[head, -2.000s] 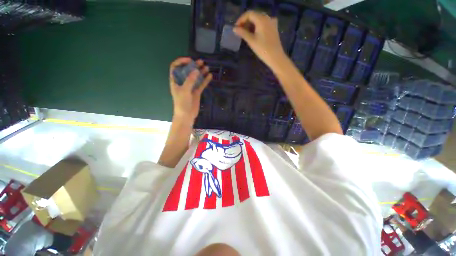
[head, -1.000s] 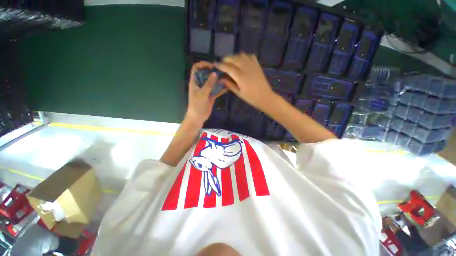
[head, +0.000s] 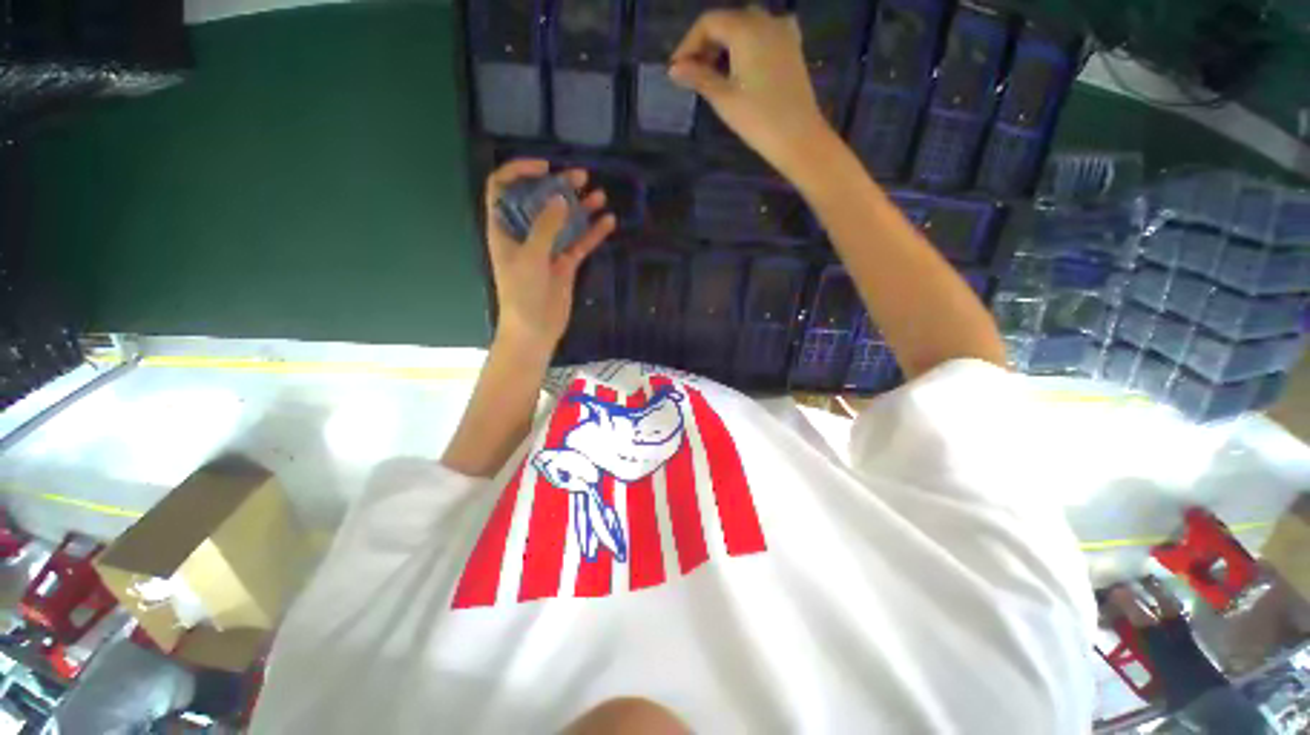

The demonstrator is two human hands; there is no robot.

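My left hand [head: 535,266] holds a small stack of grey-blue keypads [head: 546,211] over the left edge of the black tray [head: 654,191]. My right hand [head: 754,86] is over the tray's far row, thumb and forefinger pinched together. Its fingertips are at the upper edge of a pale keypad [head: 665,104] in the third phone housing from the left; whether they still grip it cannot be told. Pale keypads also lie at the near ends of the first [head: 510,99] and second housings. Other dark, blue-edged phone housings [head: 960,108] fill tray pockets; the right hand and forearm hide some.
Clear blister trays [head: 1056,280] and a ridged stack of filled blister trays [head: 1207,287] are at the right. Dark shiny stacked trays [head: 86,43] stand at the far left. A cardboard box [head: 201,553] and red stools [head: 1204,557] are on the floor below the bench.
The tray appears further left in view. My right hand has moved from beside the left hand's stack to the far row, where a third pale keypad now shows. My left hand has moved slightly left.
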